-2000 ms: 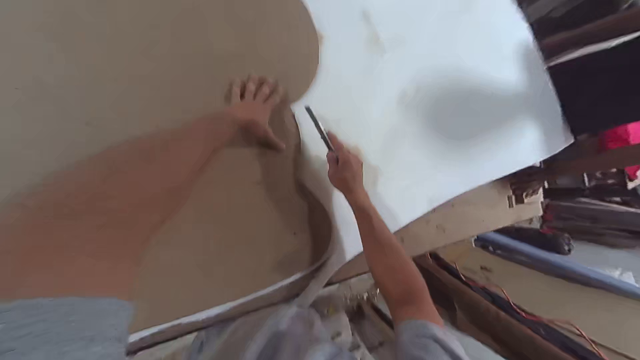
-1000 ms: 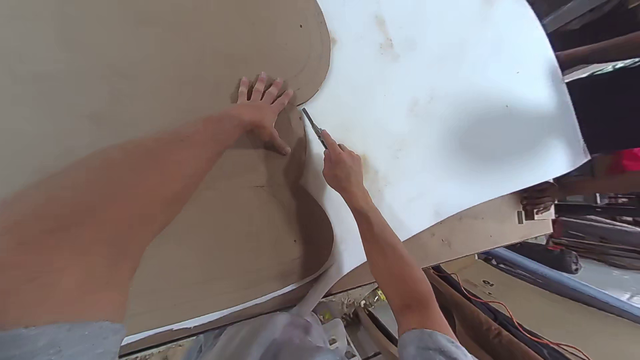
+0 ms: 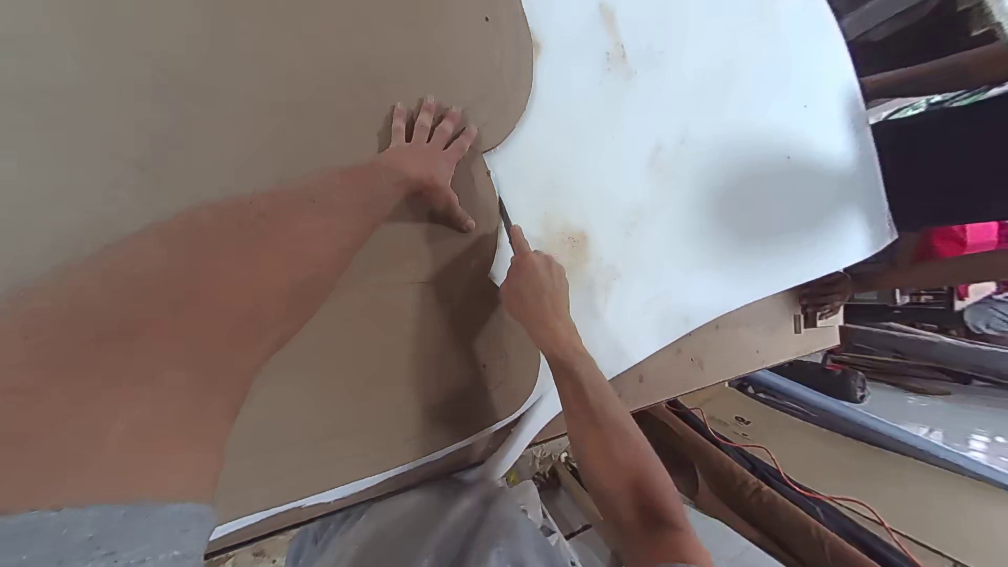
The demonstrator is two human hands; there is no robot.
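A large brown board with a wavy edge [image 3: 339, 331] lies over a white sheet [image 3: 669, 157] that bears brownish stains. My left hand [image 3: 429, 165] presses flat on the board near the notch between two curves, fingers spread. My right hand [image 3: 539, 291] grips a slim, dark-bladed knife [image 3: 505, 213], its tip at the board's edge just below the notch. Most of the handle is hidden in my fist. Below the right hand, the white sheet folds along the board's lower curve.
A co-worker's hand [image 3: 825, 295] rests at the far end of the wooden tabletop [image 3: 709, 354]. Rolls of material [image 3: 748, 496], an orange cord [image 3: 776, 461] and a long blue-grey roll [image 3: 882, 429] lie beyond the table at lower right.
My right hand has drawn the knife from the notch a little down along the board's edge, toward my body. My left hand stays spread on the board.
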